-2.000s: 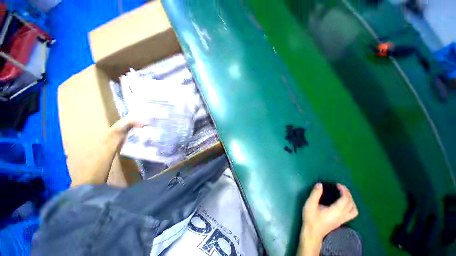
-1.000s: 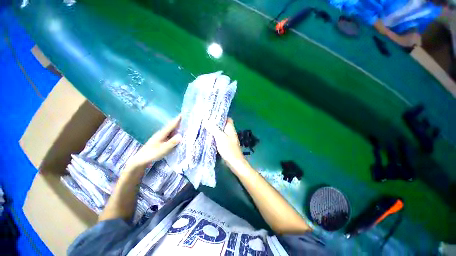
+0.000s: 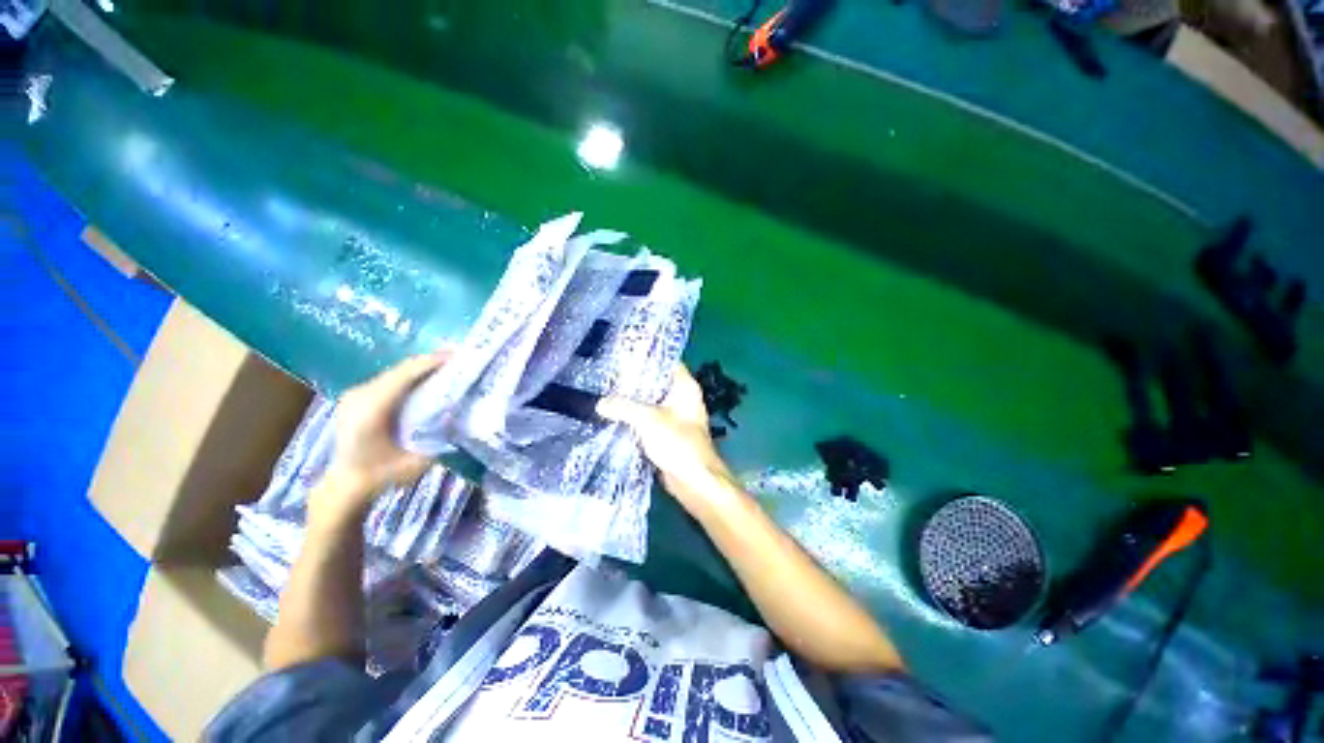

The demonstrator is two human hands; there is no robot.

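Observation:
A white packaging bundle (image 3: 508,341) is held up above the near edge of the green bench, spread open, with black plastic parts (image 3: 564,399) showing between its sheets. My left hand (image 3: 381,421) grips its left side. My right hand (image 3: 671,433) grips its right side near the black parts; its fingertips are partly hidden. Below, an open cardboard box (image 3: 182,421) holds more white packages (image 3: 421,523).
Small black pieces lie in two piles (image 3: 852,465), one partly behind my right hand. A round screw dish (image 3: 980,563) and an electric screwdriver (image 3: 1125,569) lie at the right. Black frames (image 3: 1183,399) lie beyond. Another orange-and-black driver (image 3: 770,39) is at the far side.
The package came up out of the box in my left hand, and my right hand left the small black pieces to hold it. Since one second ago it has been spread apart, exposing black parts.

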